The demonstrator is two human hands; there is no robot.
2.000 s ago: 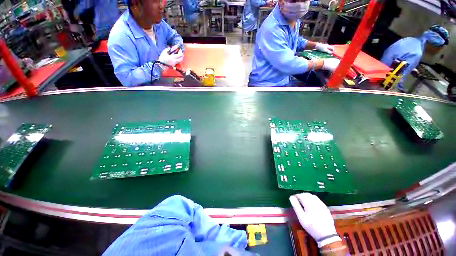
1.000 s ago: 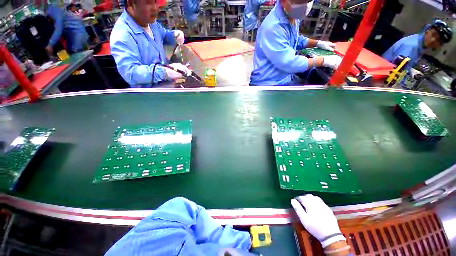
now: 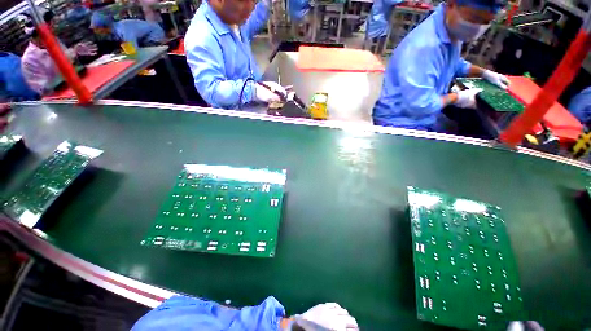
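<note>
A green circuit board point(image 3: 217, 210) lies on the green conveyor belt point(image 3: 343, 258) left of centre. Another circuit board point(image 3: 463, 258) lies at the right, its lower edge near the picture's bottom. My left hand point(image 3: 327, 317), in a white glove, is at the bottom edge between these boards, touching neither. It is cut off, so its fingers and grip cannot be made out. A small pale, blurred part at the bottom edge by the right board's lower corner looks like my right hand point(image 3: 525, 326); almost all of it is hidden, and contact with the board cannot be told.
A tilted circuit board point(image 3: 52, 181) lies on the belt at the left, with part of another beyond it. A pale rail with a red line point(image 3: 97, 268) borders the near side. Red posts point(image 3: 551, 90) stand at the far side. Two co-workers in blue work at benches opposite.
The view has turned left, and the boards appear lower and larger. My left hand has come into view beyond the sleeve. My right hand has moved from beside the rack to the bottom edge.
</note>
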